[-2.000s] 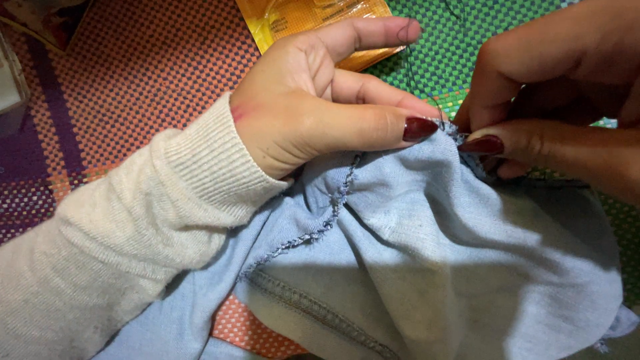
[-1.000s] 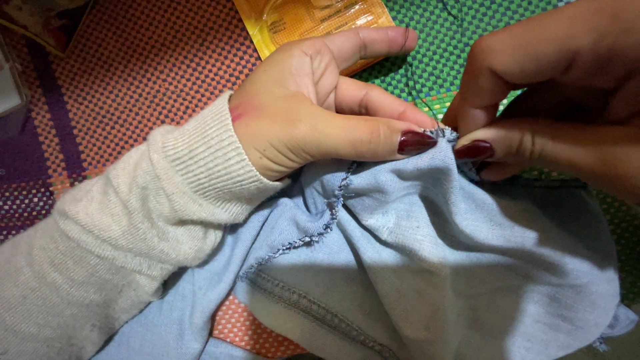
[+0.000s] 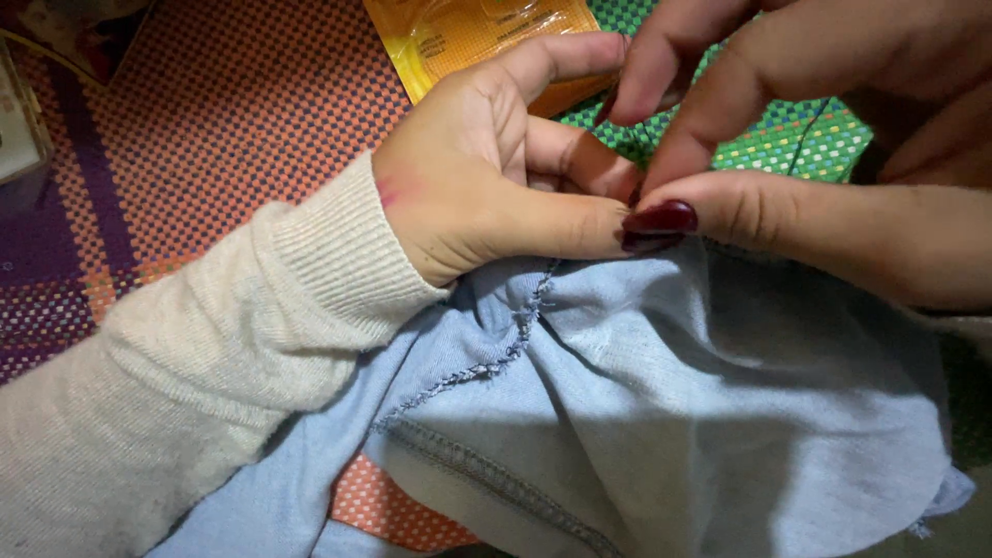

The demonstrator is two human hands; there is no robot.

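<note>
Light blue denim fabric (image 3: 744, 411) with a frayed, stitched seam (image 3: 504, 356) lies in folds below both hands. My left hand (image 3: 496, 170), in a cream knit sleeve, pinches its upper edge between thumb and fingers, with the index finger stretched out. The thumb and index fingertips of my right hand (image 3: 775, 139) meet at my left thumbnail, above the fabric edge; whatever they pinch is hidden. Dark thread (image 3: 807, 138) crosses the green part of the mat, and some passes around my left index fingertip. No needle can be made out.
A woven mat (image 3: 256, 101) in orange, green and purple lies beneath everything. An orange and yellow plastic packet (image 3: 465, 39) lies behind my left hand. At the left edge are a clear-edged case (image 3: 19, 124) and a dark packet (image 3: 77, 31).
My right hand has shifted left and up, its fingertips now over my left thumbnail rather than on the fabric edge beside it. My left hand keeps its pinch on the denim.
</note>
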